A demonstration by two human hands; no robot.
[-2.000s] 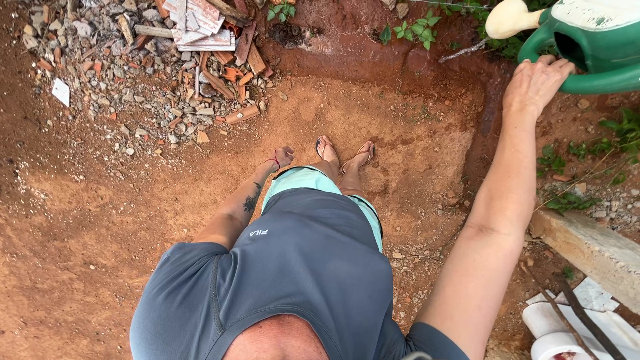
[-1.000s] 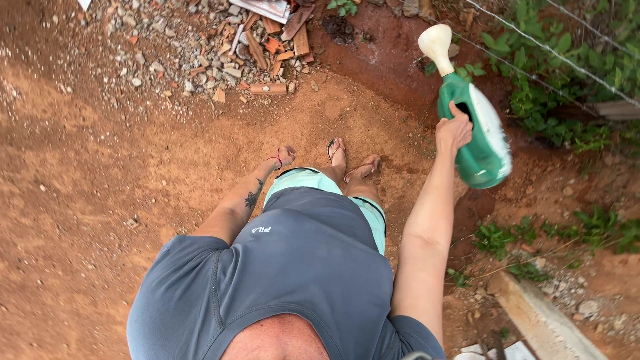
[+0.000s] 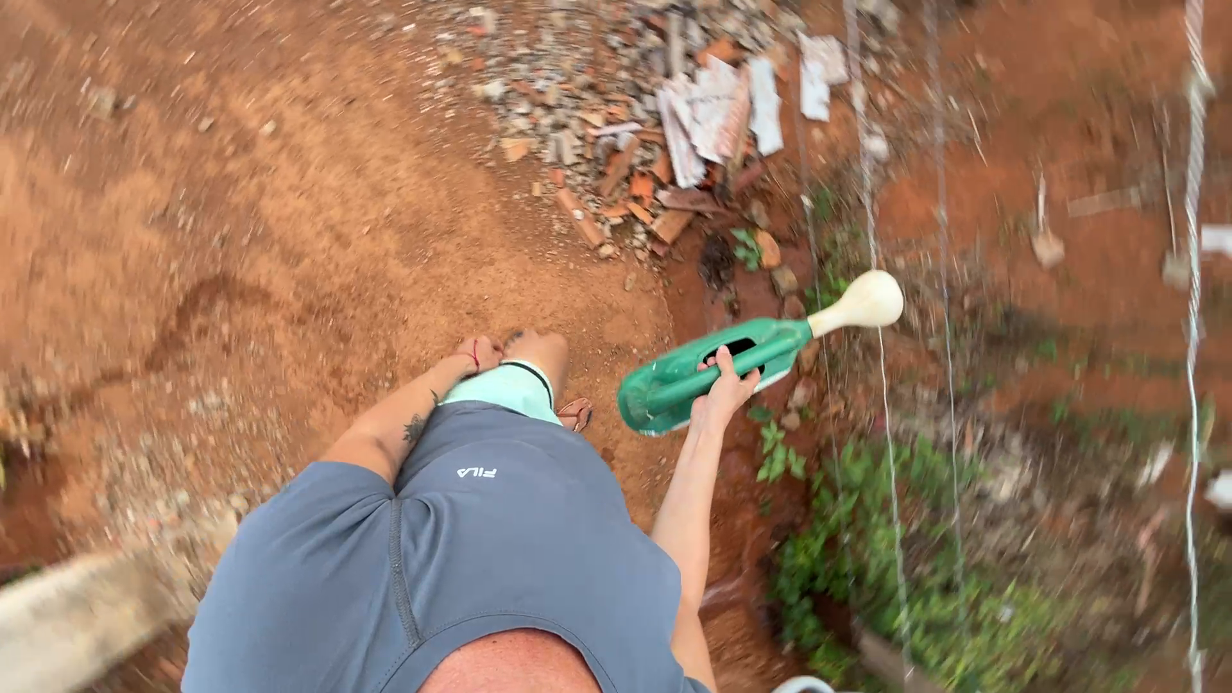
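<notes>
My right hand (image 3: 727,385) grips the handle of a green plastic watering can (image 3: 664,390). The can lies roughly level across the view, its cream-coloured rose (image 3: 871,298) pointing right, close to a fence wire. No water is seen coming out. My left hand (image 3: 483,353), with a red band at the wrist, hangs beside my raised knee at the hem of the light green shorts. Its fingers are partly hidden, so whether they are closed is unclear.
Twisted fence wires (image 3: 1193,289) run down the right side. Broken bricks (image 3: 577,217) and rubble lie ahead by a wet strip of soil. Green weeds (image 3: 866,539) grow along the fence. A pale concrete beam (image 3: 87,616) is at lower left.
The watering can has swung from pointing up the view to pointing right, towards the wires. My legs have moved from standing together to a step. The view has turned markedly.
</notes>
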